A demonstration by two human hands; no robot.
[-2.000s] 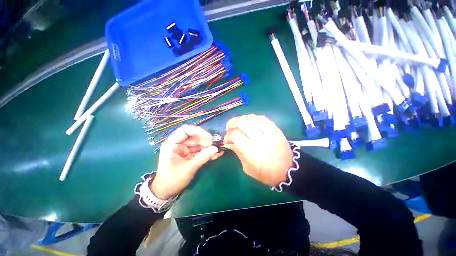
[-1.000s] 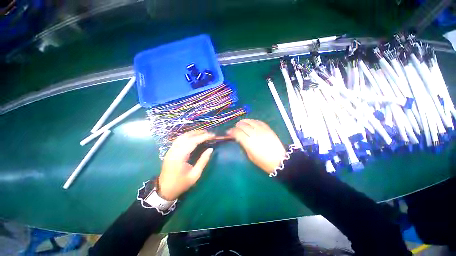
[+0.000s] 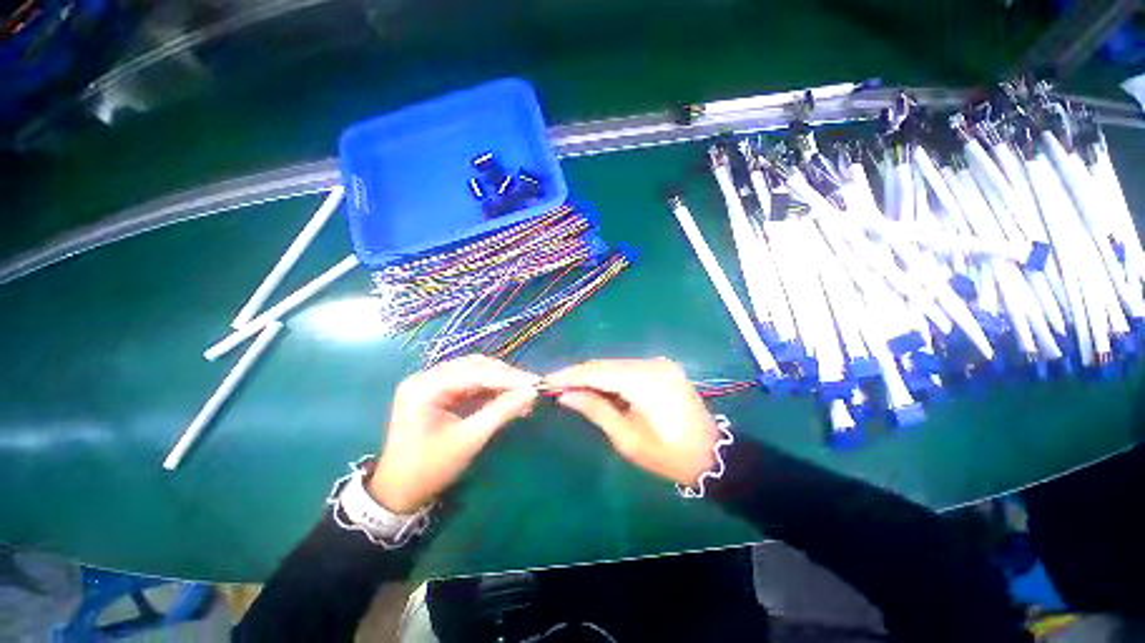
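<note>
My left hand [image 3: 455,421] and my right hand [image 3: 643,408] meet fingertip to fingertip over the green mat. Between them they pinch a thin unsleeved wire harness [image 3: 726,388]. Its coloured wires come out to the right of my right hand, towards the heap. The wire ends at the fingertips are mostly hidden. More unsleeved harnesses [image 3: 496,279] lie just below the blue parts tray [image 3: 414,170], their blue connectors to the right. Several dark connector housings [image 3: 507,191] lie in the tray.
Finished harnesses [image 3: 879,251] with white sleeves form a big heap on the right. One white sleeved piece [image 3: 722,285] lies at its left side. Three loose white sleeves [image 3: 291,258] lie left of the tray. A pale metal rail [image 3: 615,131] runs behind, with a sleeved harness on it.
The sleeved harness at my right hand two seconds ago is gone from there; an unsleeved one is now held. Since one second ago, my fingertips have come together and lower, away from the wire pile.
</note>
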